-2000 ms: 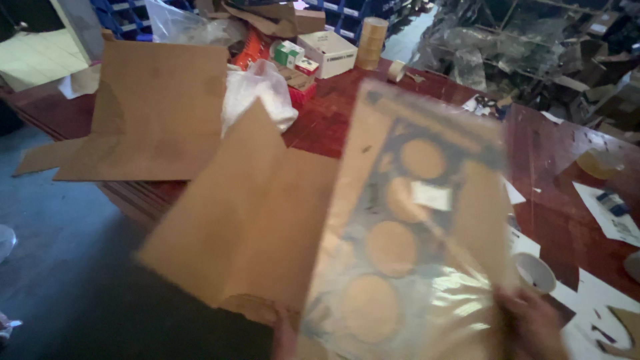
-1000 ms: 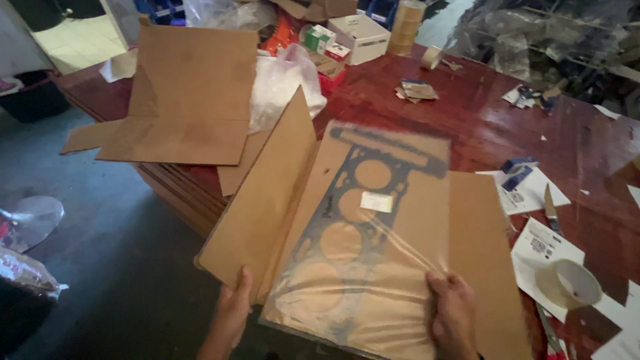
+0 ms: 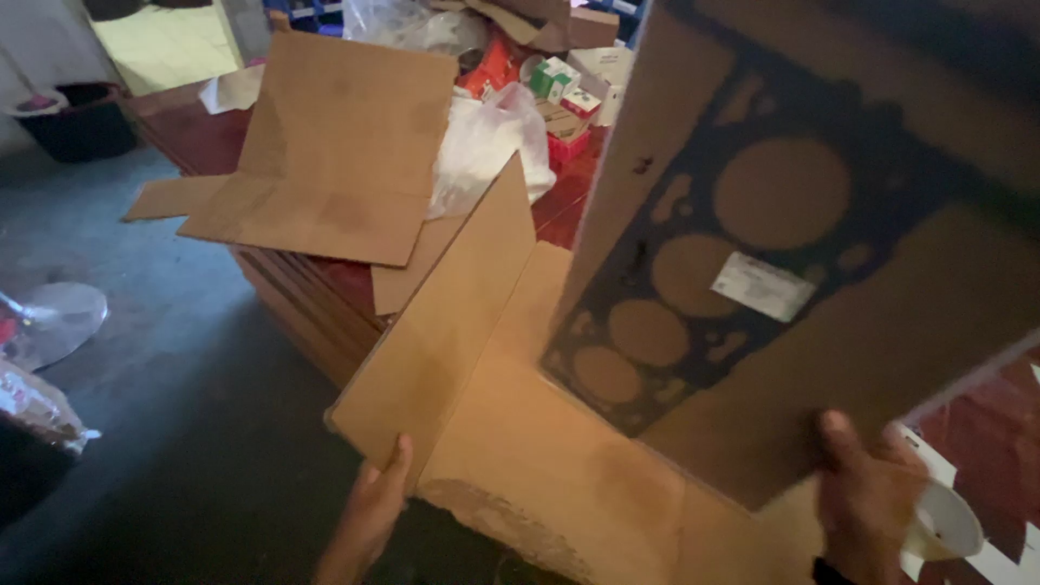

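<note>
A cylinder head gasket (image 3: pixel 699 341) lies against a cardboard backing in clear plastic, with a small white label on it. My right hand (image 3: pixel 869 496) grips the lower edge of this pack, thumb on its face, and holds it tilted above an unfolded cardboard sheet (image 3: pixel 569 431). At the near end of that sheet, my left hand (image 3: pixel 378 496) holds the raised flap, thumb on the inner side. The sheet has a torn near edge. Behind it, another creased cardboard piece (image 3: pixel 349 138) rests on the red table (image 3: pixel 569 191).
A white plastic bag (image 3: pixel 491 146), small boxes (image 3: pixel 561 89) and an orange-red bag (image 3: pixel 491 69) stand toward the back. A tape roll (image 3: pixel 946 520) sits at the right beside white papers. Beyond the table's left edge are a dark bucket (image 3: pixel 77 122) and the floor.
My right hand has lifted the gasket pack off the cardboard sheet, where it lay one second ago, and tilted it up. My left hand stays at the flap.
</note>
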